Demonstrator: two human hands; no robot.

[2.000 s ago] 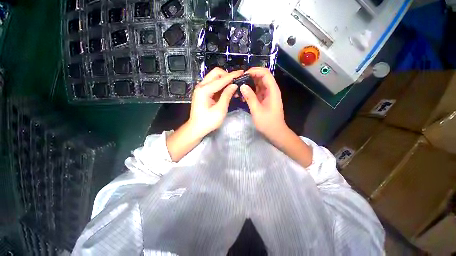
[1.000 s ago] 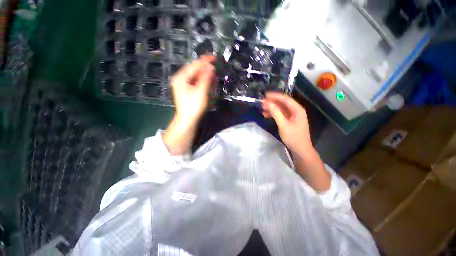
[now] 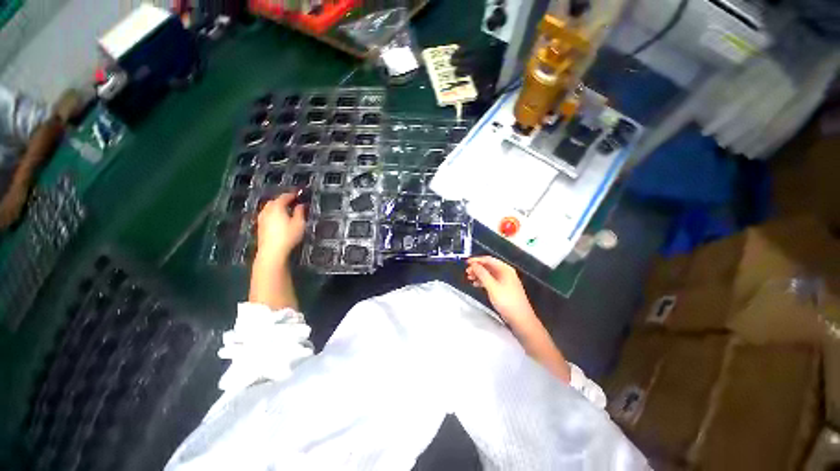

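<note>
The large clear blister tray [image 3: 367, 96] has black square housings in many pockets. My left hand [image 3: 279, 225] is over its lower left part. Thumb and fingertips are at a dark housing [image 3: 301, 196]; whether they grip it is unclear. The small glossy blister tray [image 3: 469, 241] with dark round parts lies to its right. My right hand [image 3: 493, 276] is just off that tray's near right corner, fingers drawn together. Any small piece in its fingertips is too small to tell.
The white press [image 3: 543, 198] with brass-coloured head [image 3: 551, 74] and red stop button [image 3: 509, 226] stands right of the trays. A dark ribbed tray pile [image 3: 101, 368] is at lower left. Cardboard boxes [image 3: 764, 386] are at right. A pale labelled piece [image 3: 449, 75] lies behind the trays.
The view has shifted, showing more of the bench and press. Two seconds ago both hands held a black housing together; they have parted, and my left hand has moved left over the large tray.
</note>
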